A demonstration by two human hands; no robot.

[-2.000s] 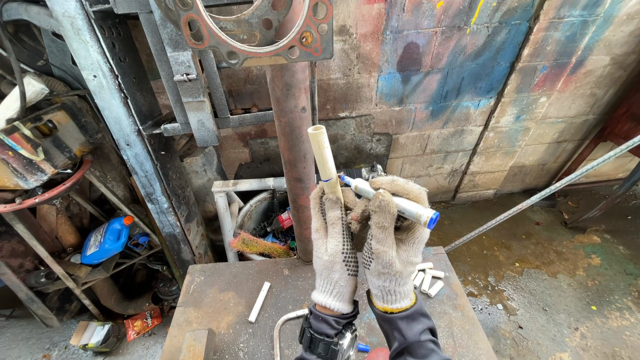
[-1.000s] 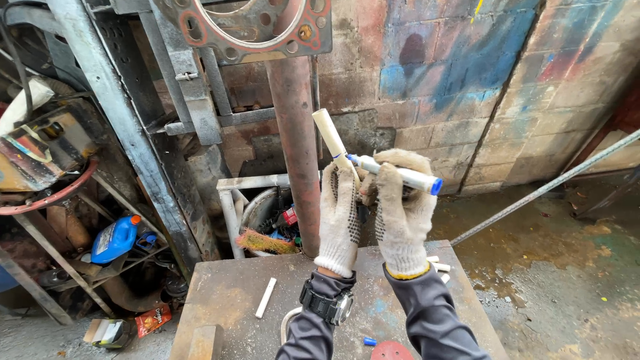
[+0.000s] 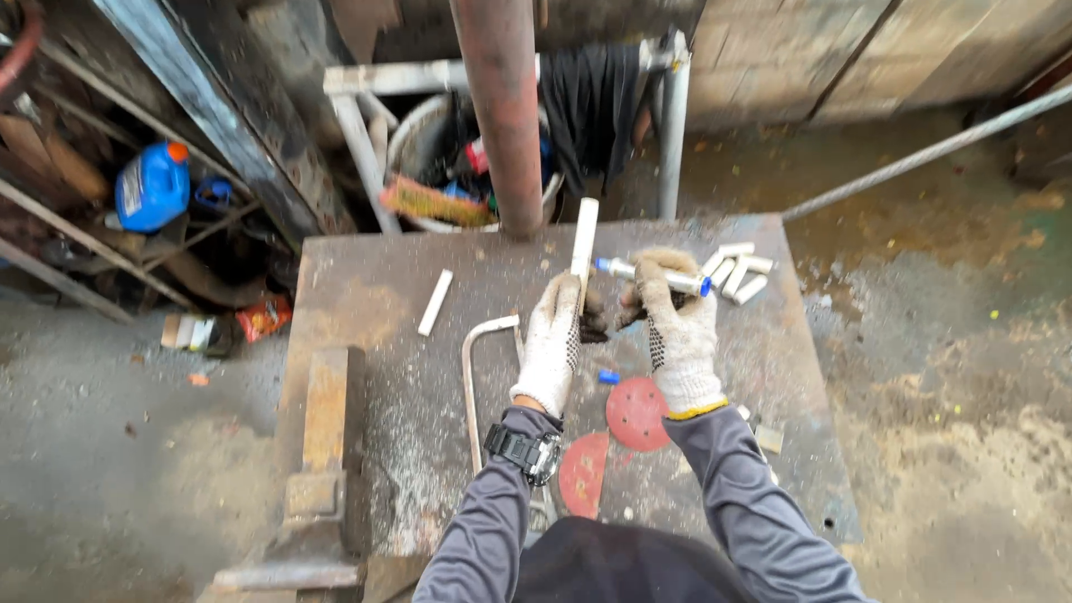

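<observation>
In a dotted work glove, my left hand (image 3: 554,339) grips a white plastic tube (image 3: 585,234) that stands nearly upright above the metal table (image 3: 402,394). My right hand (image 3: 677,322), gloved too, holds a marker (image 3: 662,275) with a white body and blue ends, its blue tip pointing left at a small gap from the tube. A small blue cap (image 3: 609,377) lies on the table below the hands. Several short cut pieces of white tube (image 3: 737,272) are right of my right hand. One longer white piece (image 3: 435,302) rests left of my left hand.
A hacksaw frame (image 3: 471,394) and red sanding discs (image 3: 636,413) lie on the table. A bench vise (image 3: 325,419) is at its left edge. Behind stand a rusty post (image 3: 507,117) and a bin (image 3: 410,138) within a metal frame. A cable (image 3: 921,152) runs off right.
The view has tilted down to the table. The marker, against the tube a second ago, is now apart from it. Both hands keep their hold.
</observation>
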